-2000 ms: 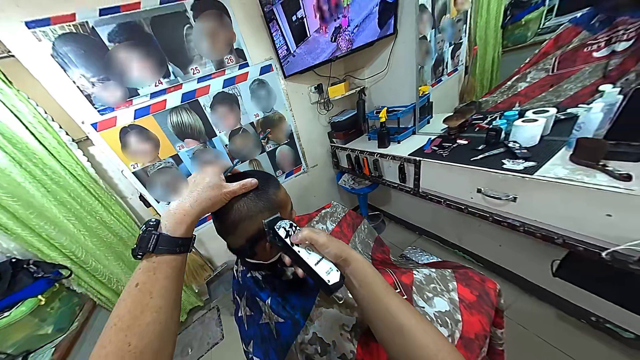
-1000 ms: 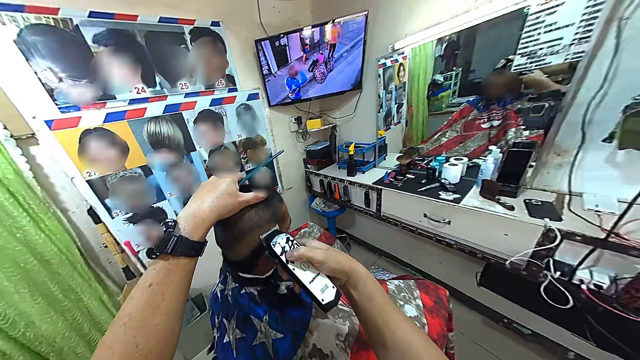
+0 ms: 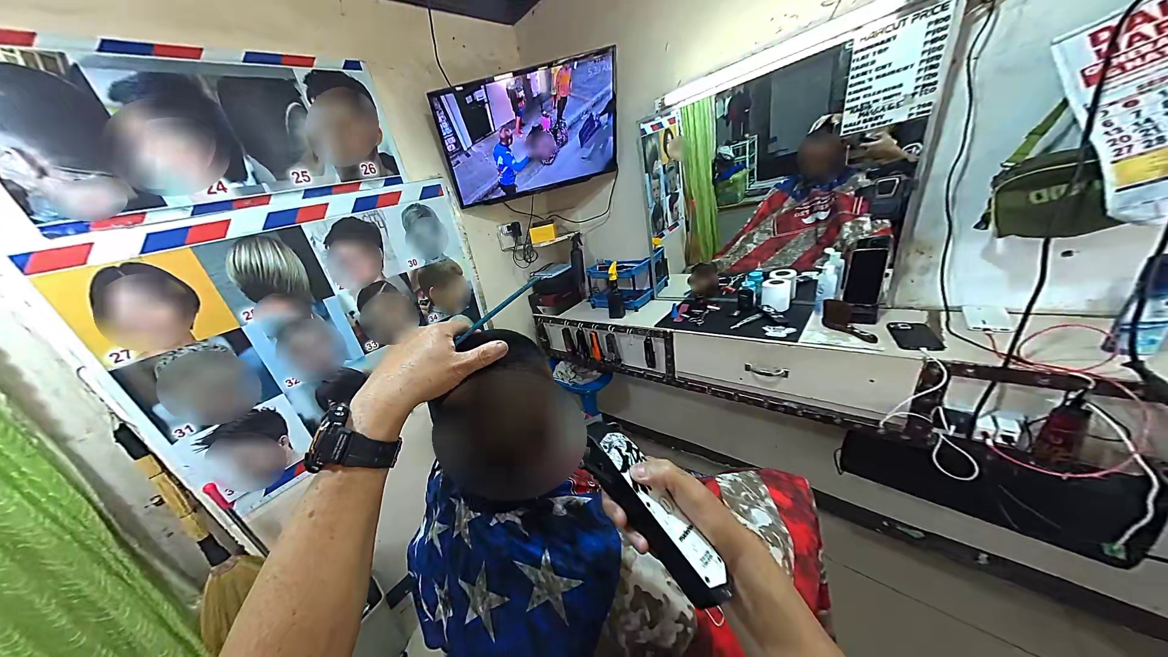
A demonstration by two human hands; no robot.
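My left hand rests on top of the seated person's head, thumb out over the dark hair. A blue comb sticks out up and to the right from between its fingers. My right hand is closed round a black and white hair clipper. The clipper's head end is at the right side of the person's head; whether the blade touches is hidden. A barber cape with stars, stripes and camouflage covers the person's shoulders and body.
To the right, a white counter holds paper rolls, bottles, tools on a black mat and a phone. A mirror hangs above it. A wall screen, haircut posters and a green curtain surround the person.
The view has swung right, showing more of the counter and wall. The clipper has moved from the back of the head to its right side. The comb in my left hand has become visible.
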